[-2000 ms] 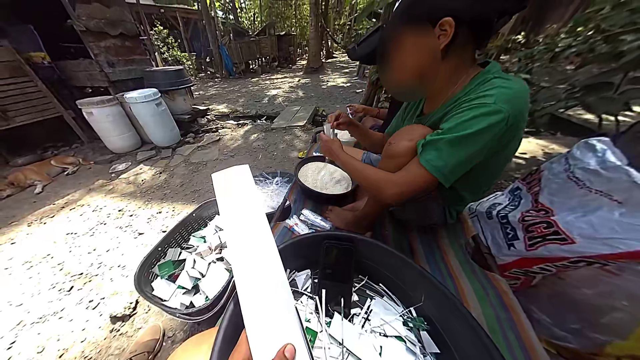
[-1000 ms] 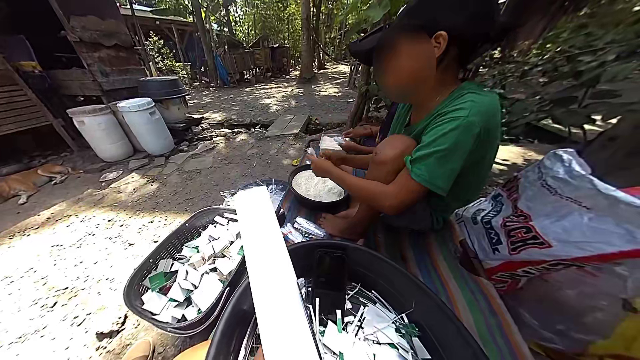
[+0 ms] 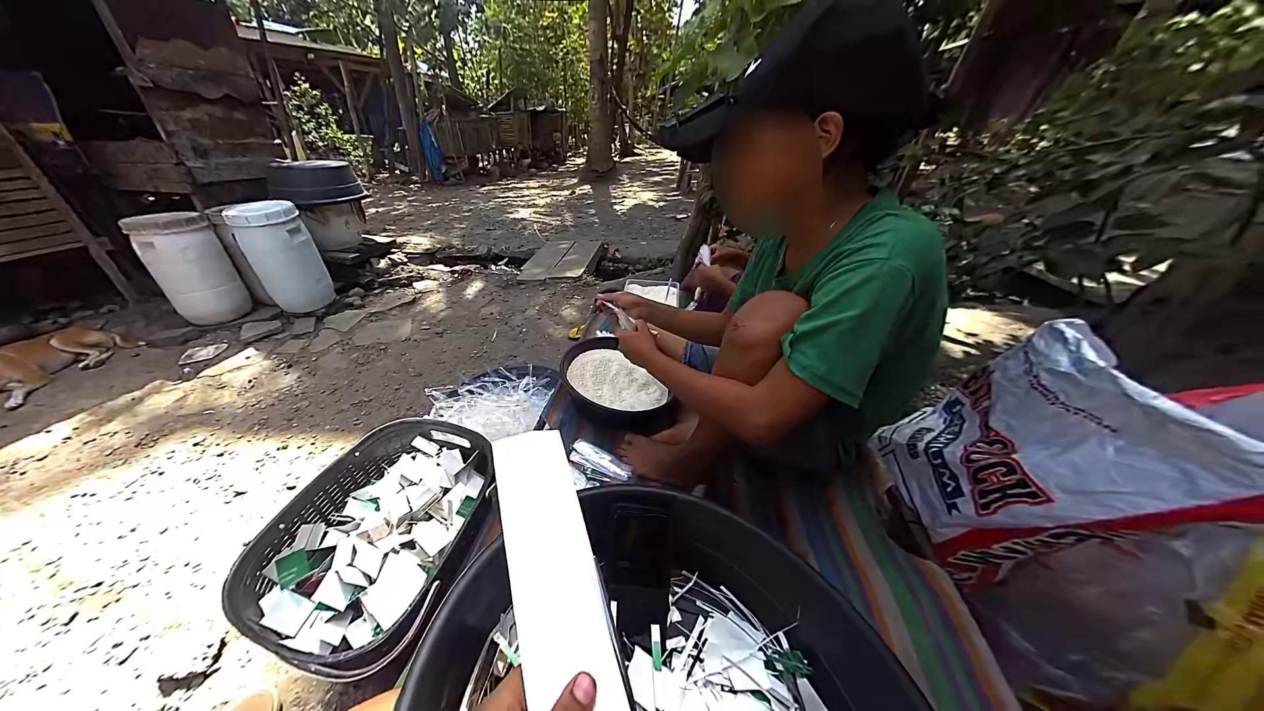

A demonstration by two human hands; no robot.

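Note:
A long white strip, apparently card, stands tilted in front of me, its lower end held by my left hand. Only a thumb and a bit of a finger show at the bottom edge. My right hand is out of sight. Behind and right of the strip is a large black basin with thin white and green offcuts inside. A dark rectangular object lies against its far inner wall. To the left, a black perforated basket holds many small white and green cut pieces.
A co-worker in a green shirt sits ahead, both hands on a small pale item over a black bowl of white grains. Clear plastic strips lie beyond the basket. A printed sack is at right; a dog lies far left.
The strip remains in my hand, and my thumb shows again at the bottom edge. The co-worker's hands have shifted slightly above the bowl.

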